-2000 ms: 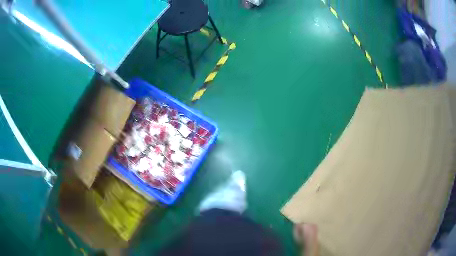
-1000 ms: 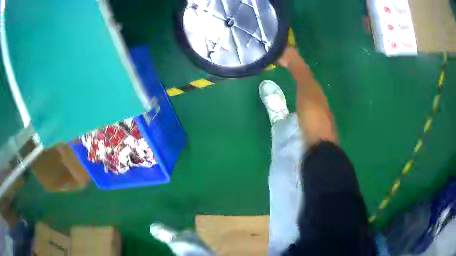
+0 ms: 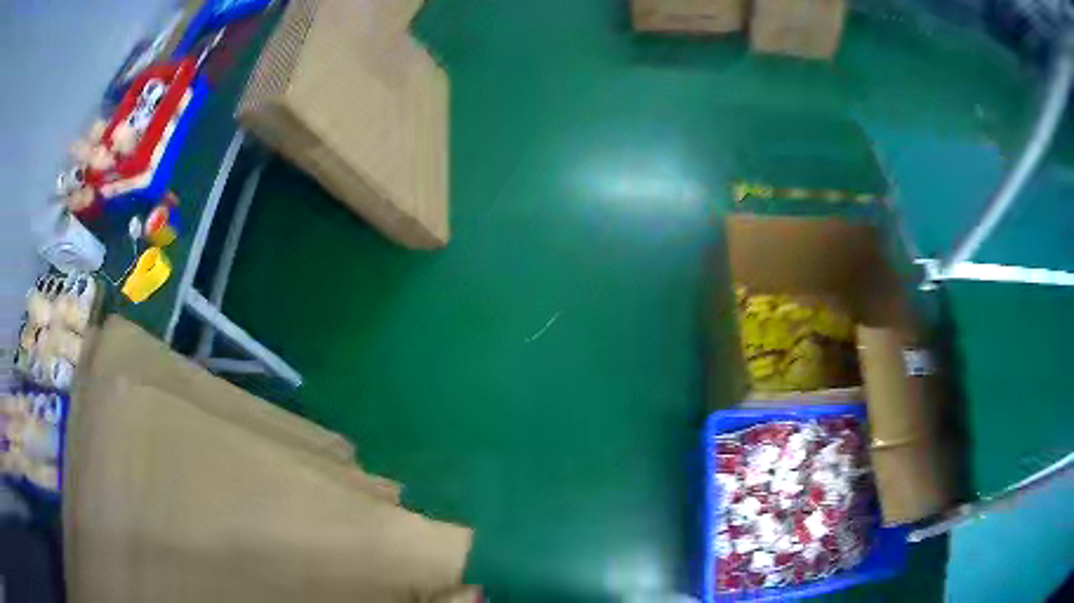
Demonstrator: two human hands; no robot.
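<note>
Brown cardboard sheets (image 3: 247, 495), large and layered, fill the lower left. A small skin-toned patch at their lower right corner, cut off by the bottom edge, may be a fingertip of my left hand; its grip cannot be told. My right hand is not seen. A blue tote (image 3: 711, 507) at the lower right holds a loose heap of small red-and-white pieces (image 3: 795, 501). Directly beyond it stands an open brown carton (image 3: 795, 250) with yellow contents (image 3: 799, 342). The stool is out of the picture.
Another stack of folded cardboard (image 3: 365, 130) lies on a grey-legged stand (image 3: 236, 336) at the upper left. Red and blue trays (image 3: 147, 130) and light parts line the left edge. Closed cartons (image 3: 795, 26) stand at the top. A teal-topped table (image 3: 1013, 554) is at the right.
The view has swung round. The stool that my right hand held has left the picture. The tote now shows at the lower right and large cardboard sheets at the lower left.
</note>
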